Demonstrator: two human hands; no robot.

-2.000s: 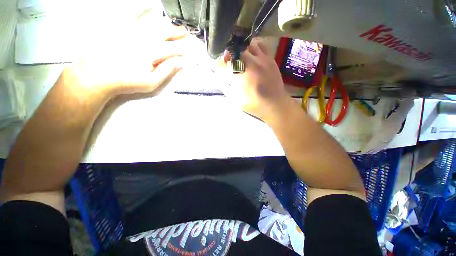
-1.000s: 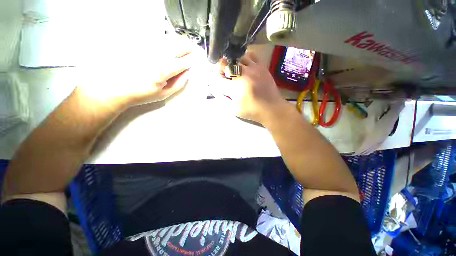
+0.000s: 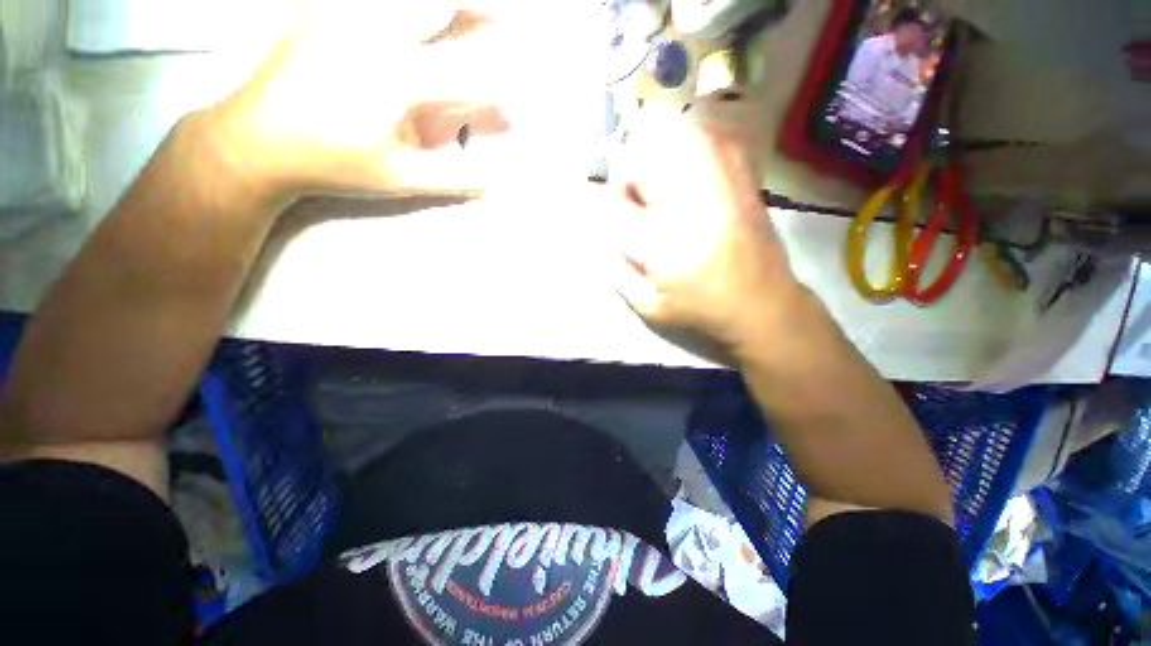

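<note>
My left hand [image 3: 366, 114] lies over the white table at the left of the glare, its fingers pointing right and washed out. My right hand [image 3: 701, 227] is at the right of the glare, fingers bent toward the small metal parts of the sewing machine [image 3: 669, 63] at the top. The area between my hands is overexposed, so any fabric piece there cannot be made out, and neither can what my fingertips hold.
A lit smartphone [image 3: 884, 82] in a red case lies at upper right. Scissors with yellow and red handles [image 3: 940, 240] are just below it, with small snips [image 3: 1006, 263] to their right. Blue crates [image 3: 271, 467] stand below the table edge [image 3: 480, 351]. A flat white stack [image 3: 139, 28] is at upper left.
The view has shifted, so the dark machine head and red lettering have mostly left the picture. The phone and scissors appear larger and further right. My right hand has moved away from the knob.
</note>
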